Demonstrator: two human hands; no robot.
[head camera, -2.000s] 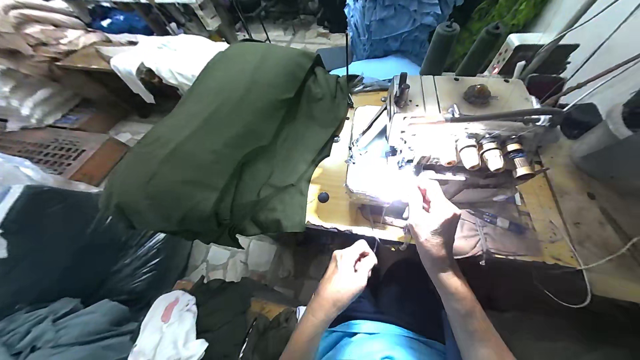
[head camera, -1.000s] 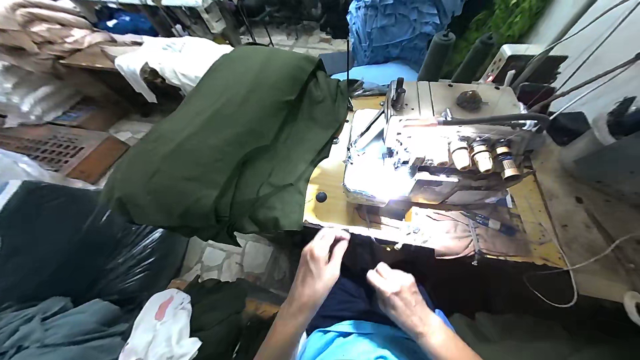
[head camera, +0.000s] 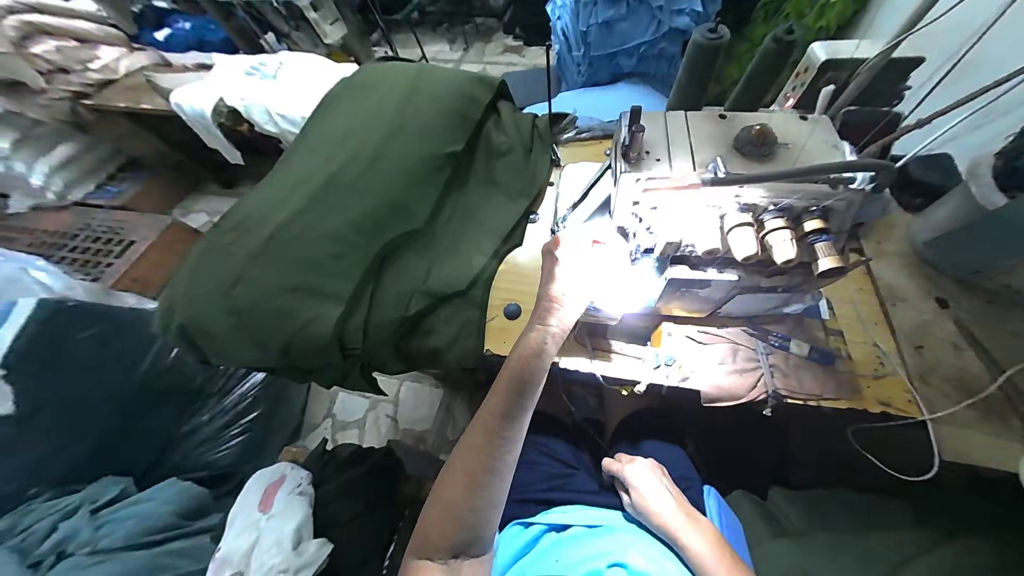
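Note:
My left hand (head camera: 570, 268) reaches to the needle area of an overlock-type sewing machine (head camera: 680, 144). The lamp glare there washes out the fingertips, so what they touch is hidden. Low over my lap rests my right hand (head camera: 644, 484), fingers curled, with nothing clearly visible in it. Dark green fabric (head camera: 384, 216) is draped to the left of the machine and hangs over the table's left edge. Several thread tension knobs (head camera: 778, 236) stand on the machine's front. Below them, a brownish cloth (head camera: 740, 364) lies at the table's front edge with a dark-handled tool (head camera: 792, 346) on it.
Two dark thread cones (head camera: 698, 66) stand behind the machine. A white cord (head camera: 932, 418) loops at the right. Black plastic-wrapped bundles (head camera: 144, 400) and a white cloth (head camera: 272, 520) lie at the lower left. Blue fabric (head camera: 632, 40) is piled at the back.
My left hand has moved from the table's front edge up and forward to the machine's needle area. My right hand, at the machine two seconds ago, has come back down over my lap.

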